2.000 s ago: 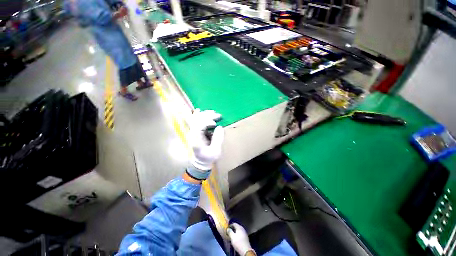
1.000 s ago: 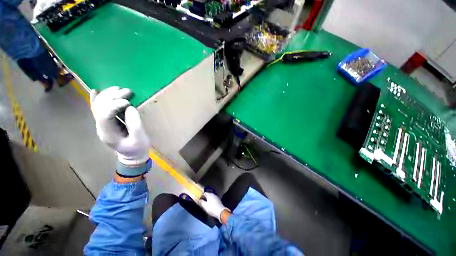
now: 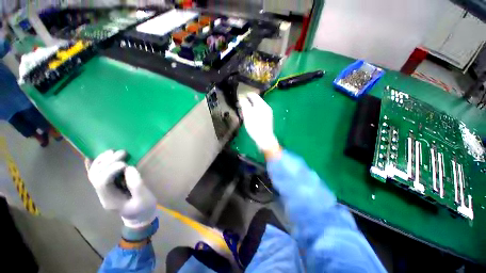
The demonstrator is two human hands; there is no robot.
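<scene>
My left hand (image 3: 121,189), white-gloved with a blue-grey wrist band, is curled around a small dark object (image 3: 122,182) at the front corner of the green-topped conveyor bench (image 3: 128,101). The fingers hide most of the object. My right hand (image 3: 258,120), also white-gloved, is at the bench's right end, its fingertips beside a black hanging object (image 3: 230,90). Whether it grips anything cannot be told. A black power board assembly with orange parts (image 3: 205,40) lies behind on the line.
The right green mat (image 3: 309,128) bears a black electric screwdriver (image 3: 301,79), a blue screw bin (image 3: 358,78), a black bar (image 3: 364,128) and a large green circuit board (image 3: 426,149). A black tray with yellow pieces (image 3: 66,58) sits far left. A co-worker's blue smock (image 3: 16,96) shows at the left edge.
My right hand has risen from near my lap to the bench's right end. My left hand stays at the front corner, still around the small dark object. The view has shifted.
</scene>
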